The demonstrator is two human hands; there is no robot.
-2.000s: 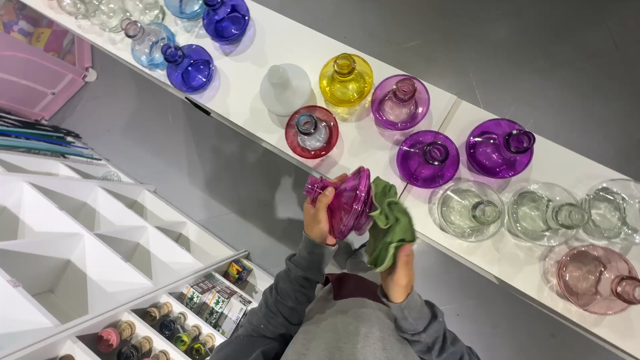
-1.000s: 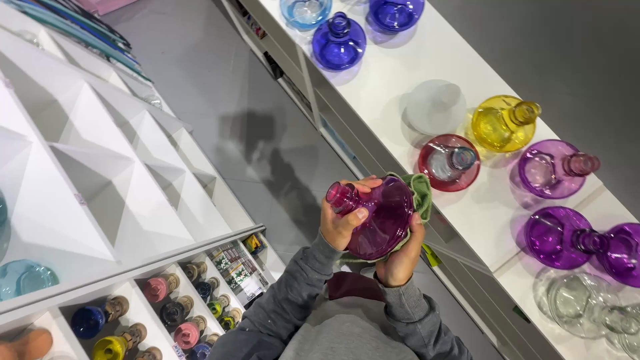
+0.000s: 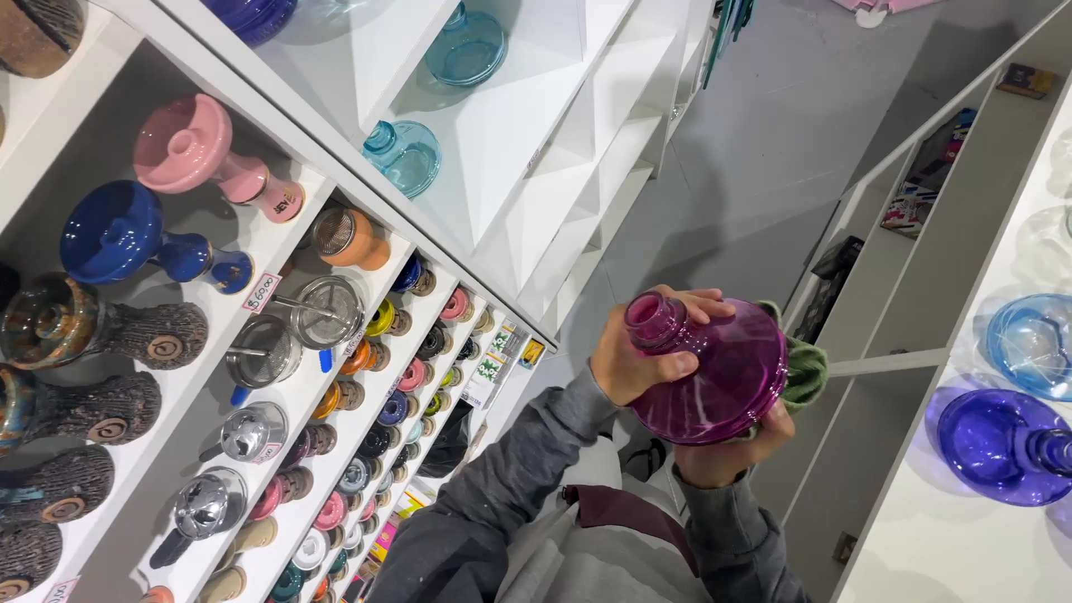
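Note:
A magenta glass hookah base (image 3: 712, 377) is between my two hands, its neck tilted toward the upper left. My left hand (image 3: 649, 347) grips it around the neck and shoulder, thumb on the shoulder. Beneath its wide bottom, my right hand (image 3: 733, 444) presses a green cloth (image 3: 804, 373) against the glass; the cloth sticks out past the right side of the base. Most of the cloth and some right fingers are hidden behind the glass.
White shelving on the left holds ceramic hookah bowls, a pink one (image 3: 184, 144) and a blue one (image 3: 113, 232) among them. Teal glass bases (image 3: 406, 159) stand in compartments above. A white counter (image 3: 938, 544) at right bears a dark blue glass base (image 3: 997, 444).
The view has swung far left to the shelves. The magenta base stays in my hands; two seconds ago the cloth was held beside it, and now it is against its bottom.

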